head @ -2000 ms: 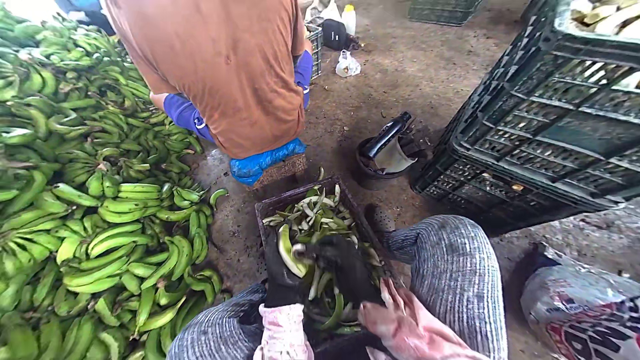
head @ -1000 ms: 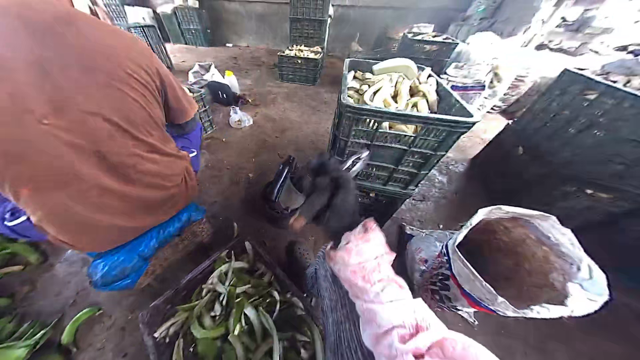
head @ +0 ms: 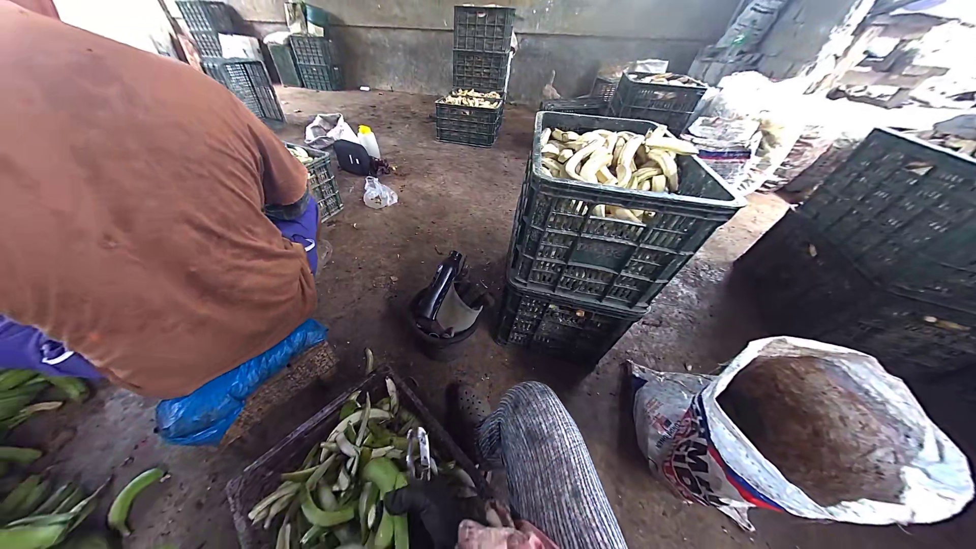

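My right hand, in a black glove with a pink sleeve, is low in the head view over a dark crate of green banana or plantain peels. It appears closed on a shiny metal hand tool, perhaps a peeler, whose two-sided metal end points up. Broad green pieces lie against the glove's left side. My left hand is not in view. Beyond the crate stands a dark round bowl with a black bottle-like object and a curved grey piece in it.
A person in a brown shirt sits at left on blue plastic. Stacked dark green crates hold peeled bananas or plantains. An open woven sack stands at right. Unpeeled green fruit lies on the floor at lower left.
My right hand has moved from near the dark bowl back to the crate of peels. Two seconds ago both gloved hands were over that crate. The view has swung up and right.
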